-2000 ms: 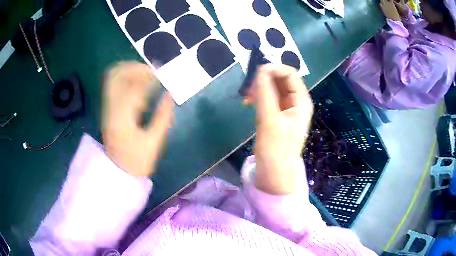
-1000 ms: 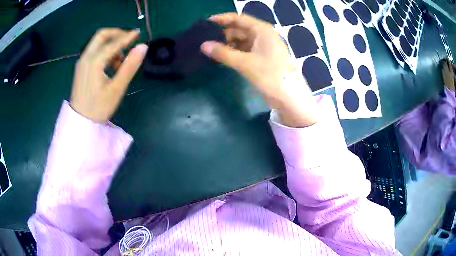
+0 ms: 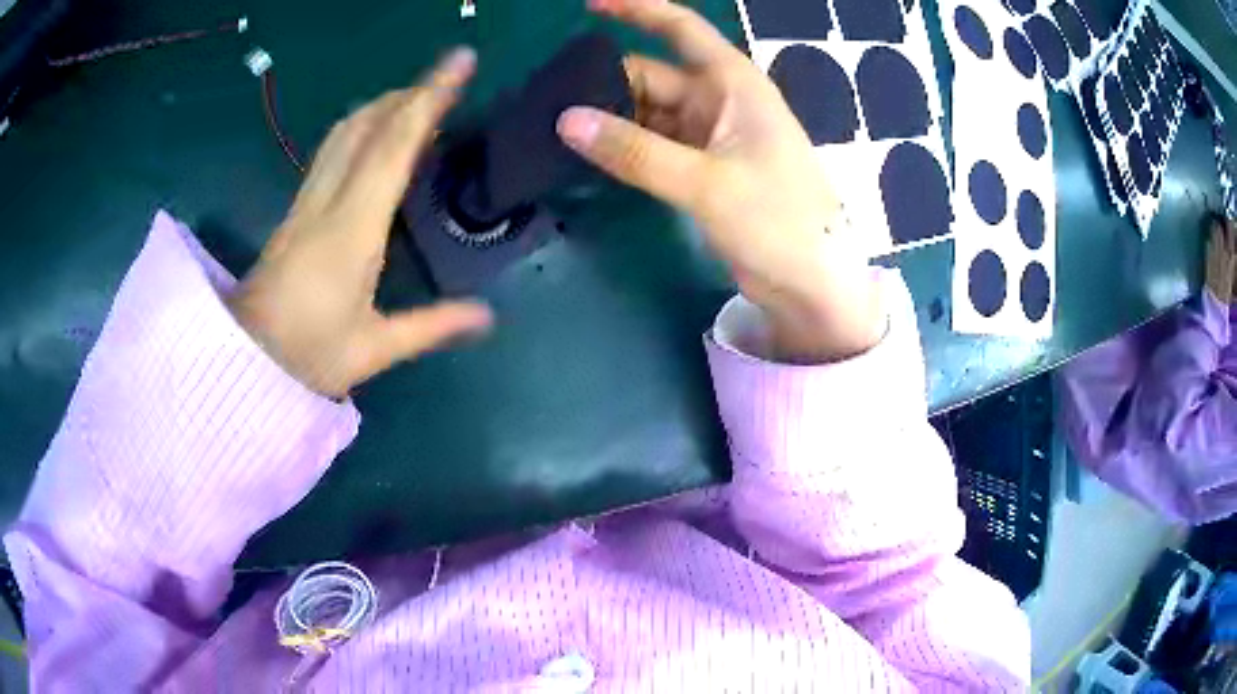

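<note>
A black blower fan (image 3: pixel 505 264) lies on the dark green tabletop, its round finned opening partly visible. My right hand (image 3: pixel 739 176) holds a black arch-shaped pad (image 3: pixel 559 119) between thumb and fingers, over the upper part of the fan and partly hiding it. Whether the pad touches the fan I cannot tell. My left hand (image 3: pixel 339 244) is at the fan's left side, thumb and fingers spread apart, holding nothing that I can see. Thin lead wires with a white connector (image 3: pixel 259 61) lie beyond my left hand.
A sheet of arch-shaped pads (image 3: pixel 875 149) and a sheet of round pads (image 3: pixel 1007 258) lie to the right, with more sheets (image 3: pixel 1133 102) beyond. A dark crate (image 3: pixel 997 475) stands below the table edge. Another person's purple sleeve (image 3: pixel 1153 407) is at far right. Coiled white cord (image 3: pixel 326 606) hangs at my lap.
The pad has moved from beside the fan to over its upper part. My left hand has opened wider. The fan sits slightly lower and further right in the picture.
</note>
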